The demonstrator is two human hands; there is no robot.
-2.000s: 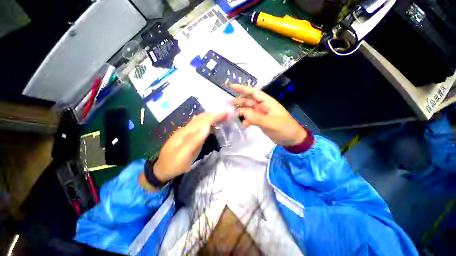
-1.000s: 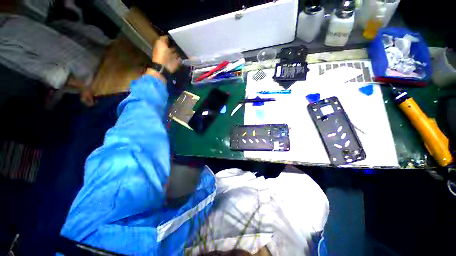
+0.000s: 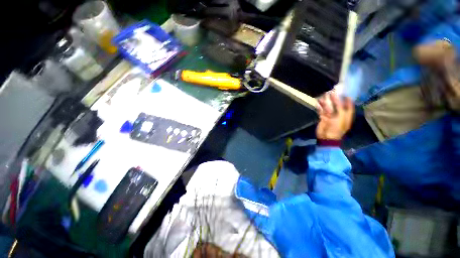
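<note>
My right hand (image 3: 334, 120) is raised at the right, beyond the bench edge, its fingers partly bent and blurred. A pale bluish, see-through blur (image 3: 352, 81) is at its fingertips; I cannot tell if it is gripped. My left hand is out of the picture. On the white paper (image 3: 204, 108), a black phone rear inner cover (image 3: 164, 132) with a pale square lies near the edge. An opened phone body (image 3: 126, 202) lies lower left, partly over the paper's edge. Neither is touched.
A yellow electric screwdriver (image 3: 212, 79) lies behind the paper, near a blue parts bin (image 3: 149, 48). Bottles (image 3: 80, 60) stand at the upper left. A dark box (image 3: 315, 48) with pale edges is at the upper right. Another person in blue (image 3: 413, 156) is close at the right.
The view has swung right. My left hand, reaching to the upper left one second ago, has left the picture. My right hand has come into view, stretched to the right.
</note>
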